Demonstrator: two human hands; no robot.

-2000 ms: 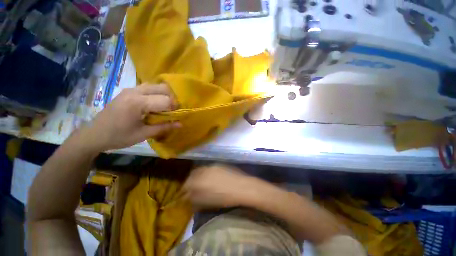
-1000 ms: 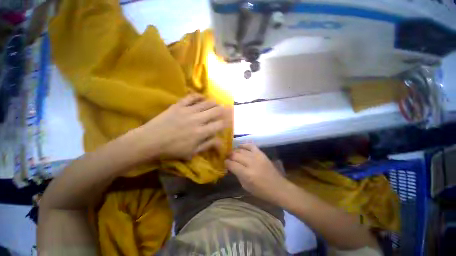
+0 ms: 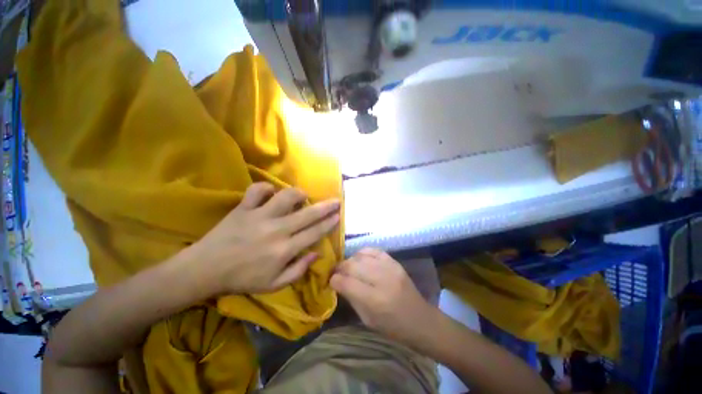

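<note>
A large mustard-yellow garment piece [image 3: 146,161] lies on the table left of the needle, its right edge running under the lit presser foot area of the white JACK sewing machine [image 3: 493,54]. My left hand [image 3: 265,238] lies on the cloth with its fingers spread, pressing it near that edge. My right hand [image 3: 377,288] pinches the cloth's edge at the table's front, below and right of my left hand. The needle tip is hidden in the lamp glare.
A yellow scrap [image 3: 593,148] and red-handled scissors [image 3: 653,158] lie on the right of the table. A blue plastic basket [image 3: 635,285] with yellow cloth [image 3: 531,304] stands lower right. More yellow cloth [image 3: 202,358] hangs beside my lap.
My right hand has come up from my lap to the cloth edge. My left hand has let go of the folded edge and lies on the cloth. The view has moved closer to the machine.
</note>
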